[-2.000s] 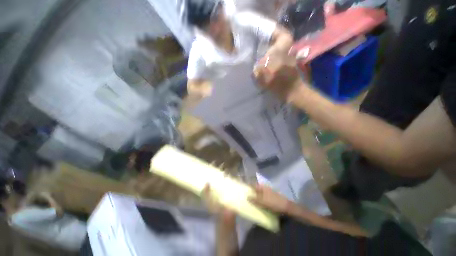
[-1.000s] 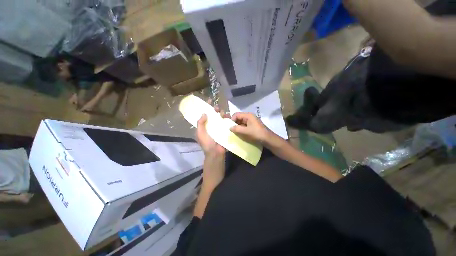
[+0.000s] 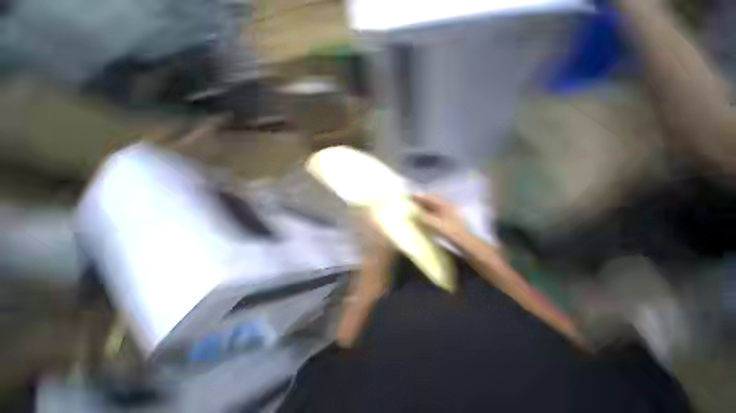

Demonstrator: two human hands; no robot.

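Note:
The frame is strongly blurred. A pale yellow label sheet, white under glare, is held in front of my body, slanting from upper left to lower right. My left hand holds it from below and behind; its fingers are mostly hidden by the sheet. My right hand is at the sheet's right edge, with the fingers against it. Whether a small sticker is at the fingertips cannot be told.
A white soundbar carton lies at the left, with blue patches below it. Another white carton stands ahead. Another person's arm is at upper right, near a blue crate.
The view has shifted and blurred. The sheet and both hands appear slightly further right and lower, and the sheet's lower part looks narrower. Both hands are still at the sheet.

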